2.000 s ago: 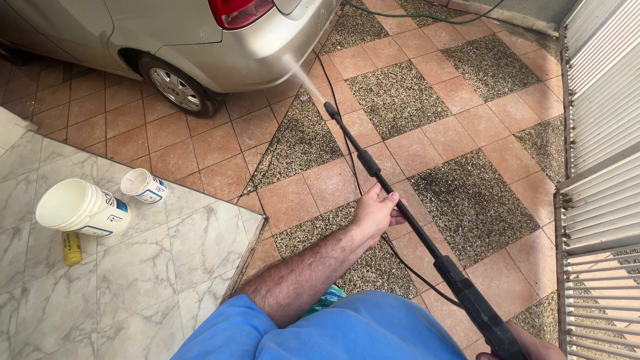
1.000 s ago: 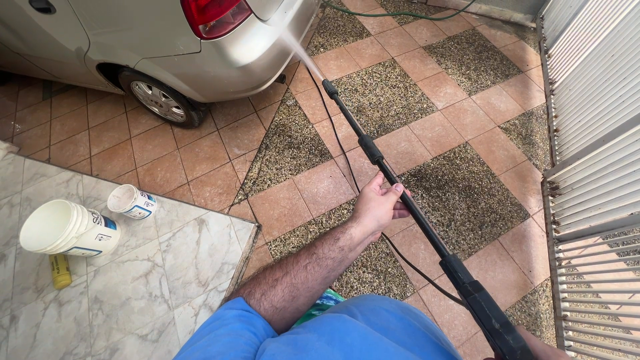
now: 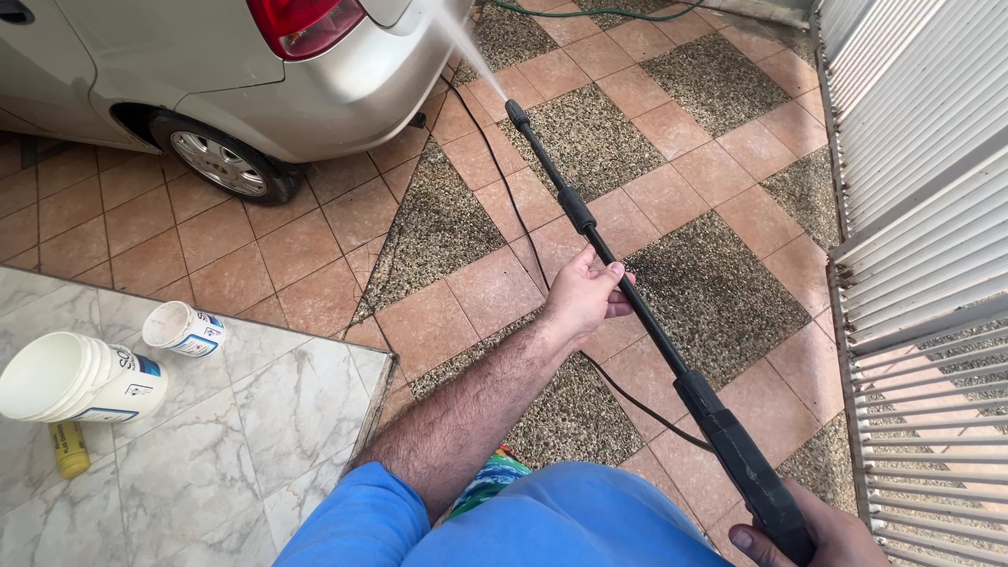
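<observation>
A black pressure washer lance [image 3: 642, 303] runs from the lower right up to its nozzle [image 3: 516, 113], which sprays a white jet of water [image 3: 468, 51] toward the rear of a beige car [image 3: 346, 87]. My left hand [image 3: 587, 293] supports the thin tube near its middle, palm up, with the thumb on top. At the bottom right my right hand [image 3: 819, 528] is wrapped around the handle of the spray gun [image 3: 756, 480]; its trigger is hidden. A thin black hose or cable [image 3: 512, 197] lies on the floor beneath the lance.
Two white plastic buckets, one large [image 3: 118, 394] and one small [image 3: 185, 329], stand on a marble-look ledge [image 3: 197, 441] at left, beside a yellow bottle [image 3: 69, 450]. A white metal gate [image 3: 921, 157] borders the right. A green hose [image 3: 598, 11] lies on the tiles at the top.
The jet and nozzle have moved up relative to the car, and the spray now meets its rear higher up, close to the tail light. Both hands keep their hold on the lance.
</observation>
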